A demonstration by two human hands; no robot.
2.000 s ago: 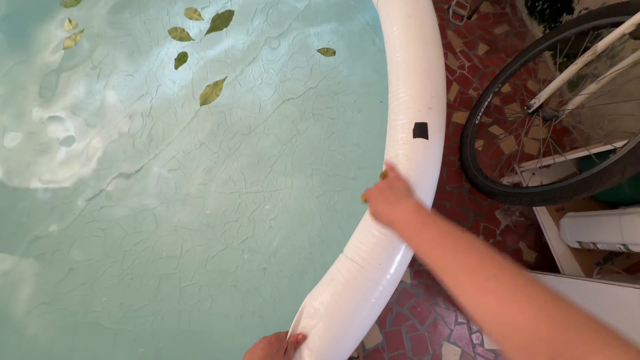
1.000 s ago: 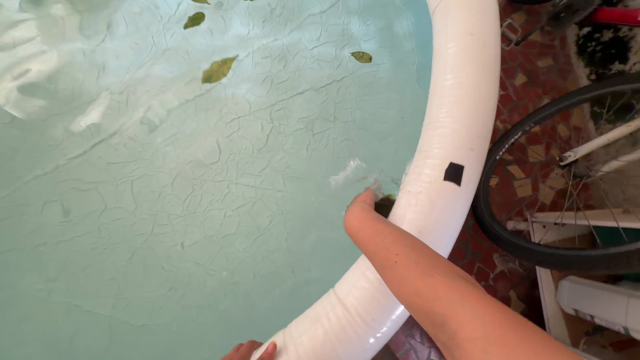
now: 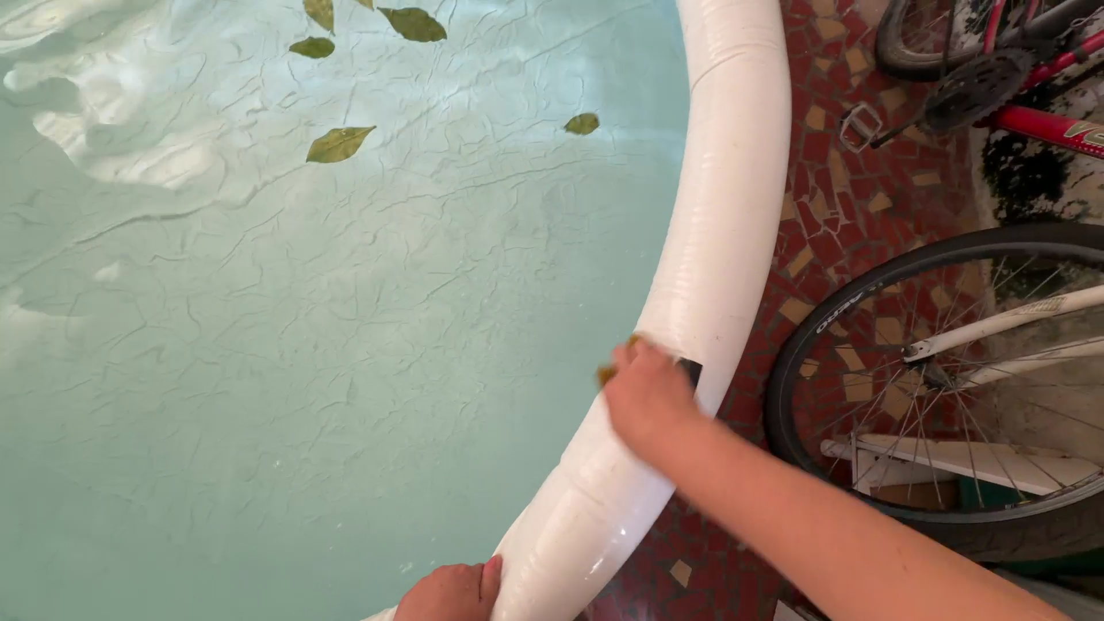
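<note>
The white inflatable rim of a pool (image 3: 733,164) curves down from the top around blue-green water (image 3: 345,362). My right hand (image 3: 647,392) is on the inner side of the rim, beside a black square patch (image 3: 691,371). It is blurred, and a yellow-green thing (image 3: 607,374), perhaps a sponge or cloth, shows in its fingers. At the bottom, my left hand (image 3: 453,593) grips the rim's inner edge, its thumb against the white plastic. Several green-brown leaves, among them a long one (image 3: 340,145) and a small one (image 3: 582,124), lie in the pool's upper part.
Right of the pool, a bicycle wheel with a black tire (image 3: 780,388) stands on a floor of red and tan broken tiles (image 3: 828,198). A red bicycle frame (image 3: 1035,127) with a crank and pedal (image 3: 860,127) is at the upper right. A white panel (image 3: 975,457) shows behind the wheel.
My right hand, a second ago dipped in the water beside the rim, is now up on the rim by the black patch. My left hand remains at the rim. The view has shifted.
</note>
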